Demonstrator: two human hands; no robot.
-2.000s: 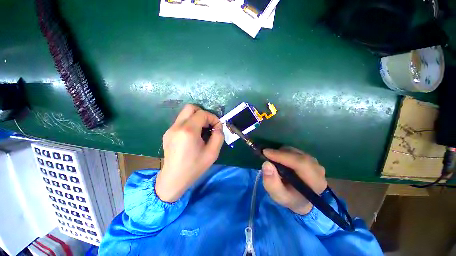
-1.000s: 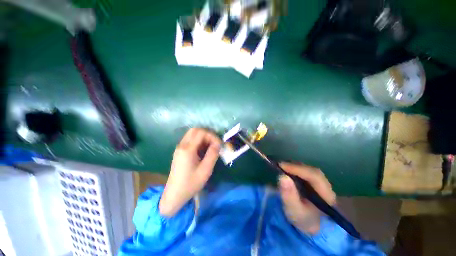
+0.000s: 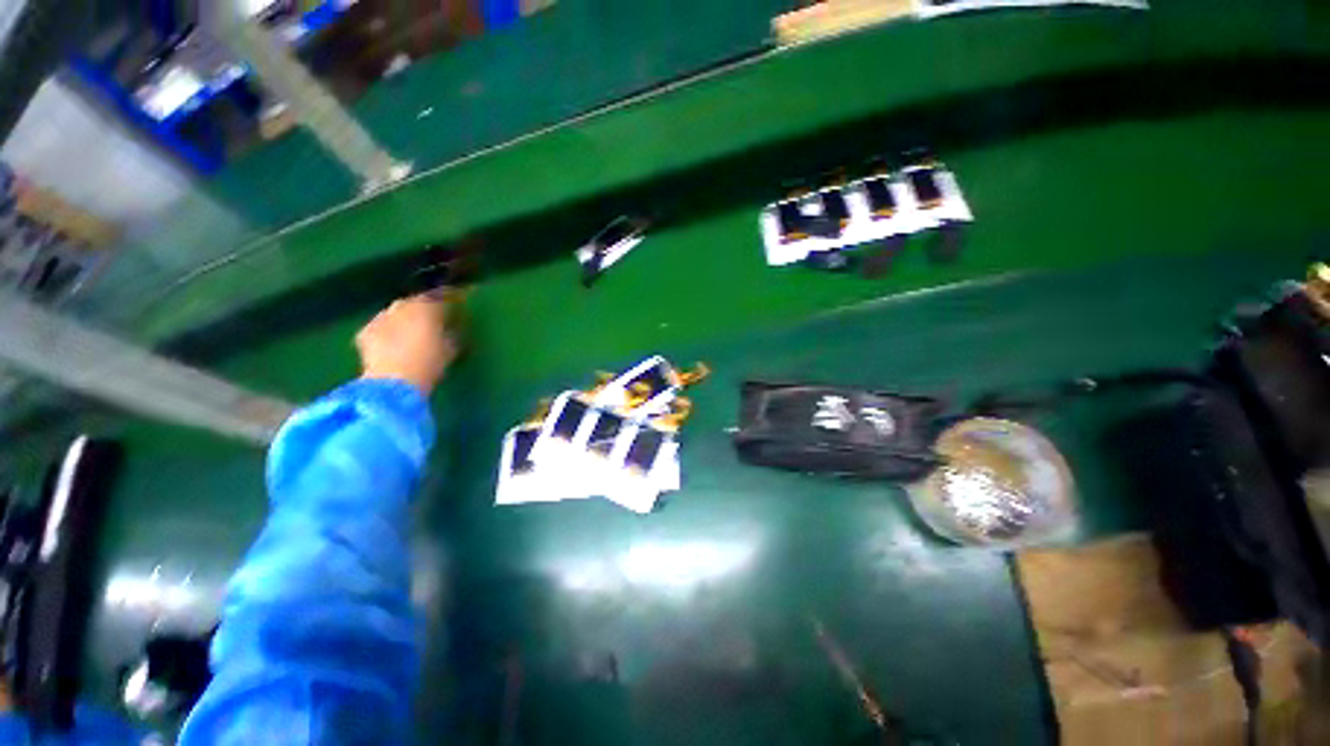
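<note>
My left hand (image 3: 409, 343) is stretched far forward at the upper left, its blue sleeve crossing the left side. Its fingertips are at a small dark, blurred item (image 3: 438, 271); whether they grip it cannot be told. White strips with dark display modules and orange flex tails (image 3: 591, 445) lie fanned and overlapping, right of the hand. A single small module (image 3: 613, 248) lies beyond them. My right hand is not in view. A thin blurred rod, possibly the soldering iron's tip (image 3: 850, 675), shows at the bottom edge.
Another white strip with dark modules (image 3: 868, 213) lies at the back. On the right are a black housing with white marking (image 3: 839, 427), a whitish round roll (image 3: 992, 484), a tan board (image 3: 1116, 634) and black equipment. A grey metal bar (image 3: 139, 364) crosses the left side.
The view has swung up and forward. My left hand has left the module near my body and reached far forward. My right hand has gone out of view; that module is no longer seen there.
</note>
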